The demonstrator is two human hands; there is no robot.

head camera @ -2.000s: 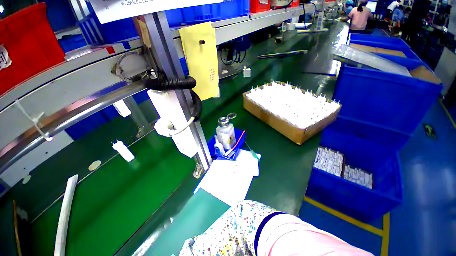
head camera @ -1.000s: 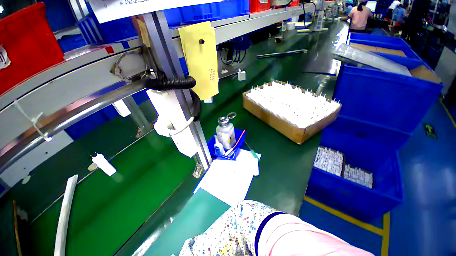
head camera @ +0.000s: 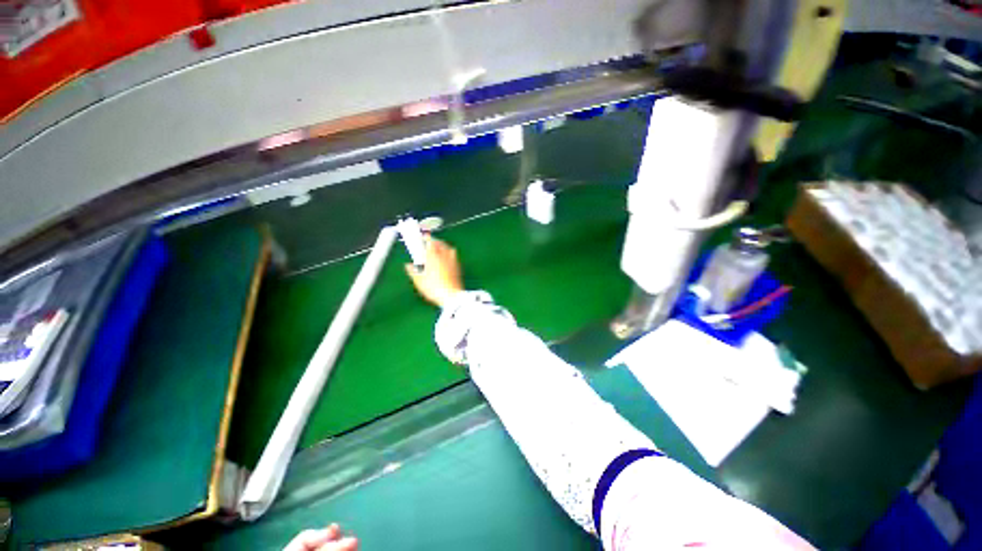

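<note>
My right hand [head camera: 436, 271] reaches over the green belt [head camera: 474, 258], with its fingers on the lower end of a white block-shaped unit [head camera: 414, 243]. The unit has small projecting tips at its upper end, beside the top of the slanting white guide bar [head camera: 323, 361]. Its grip looks closed, though the fingers are small and blurred. Another white unit [head camera: 541, 201] stands on the belt further right. My left hand [head camera: 321, 539] shows only as fingertips at the bottom edge, and I cannot see whether it holds anything.
A metal post with white boxes [head camera: 673, 194] rises at right centre. Beside it are a bottle [head camera: 734, 269] in a blue tray and white paper [head camera: 700, 387]. A carton of white units [head camera: 861, 291] is at right. A blue document tray [head camera: 118, 355] lies at left.
The view has swung left and down. My right arm now stretches out over the belt to a white unit near the guide bar. My left fingertips have appeared at the bottom.
</note>
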